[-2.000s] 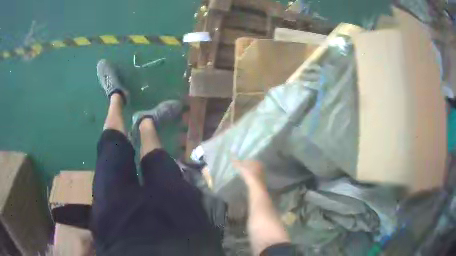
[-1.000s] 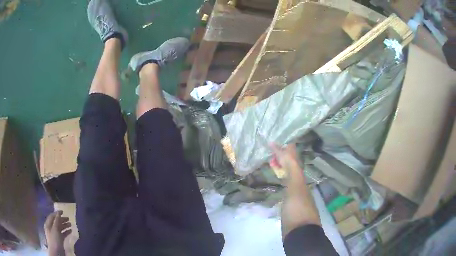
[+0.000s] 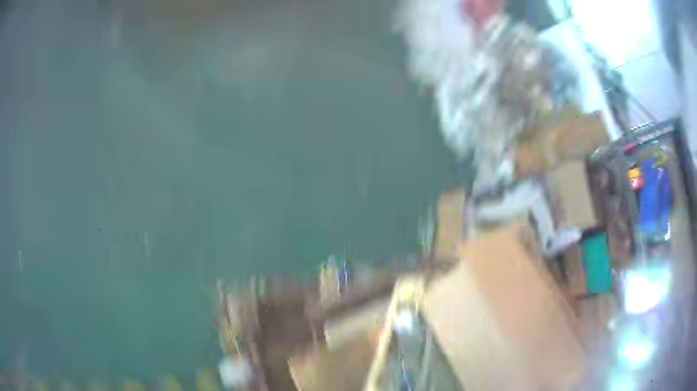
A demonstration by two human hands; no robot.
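Note:
Neither of my hands is in the picture. The view is strongly blurred. Nearest in front are a brown cardboard sheet [image 3: 500, 309] at the lower right and a brown wooden pallet [image 3: 279, 336] at the bottom, cut off by the edge. A pale yellow wooden strip [image 3: 384, 336] stands between them. A small part of the grey-green woven sack [image 3: 416, 355] shows beside the strip at the bottom edge.
Green floor [image 3: 191, 168] fills the left and middle. A heap of whitish film scraps [image 3: 466, 99] lies at the upper right, with brown cartons [image 3: 569, 195] below it. A teal piece [image 3: 596, 262] and bright reflections are at the far right.
The view has swung away from my legs and hands, which are now out of the picture. The pallet, sack and cardboard sheet now show lower, and the scrap heap has come into view.

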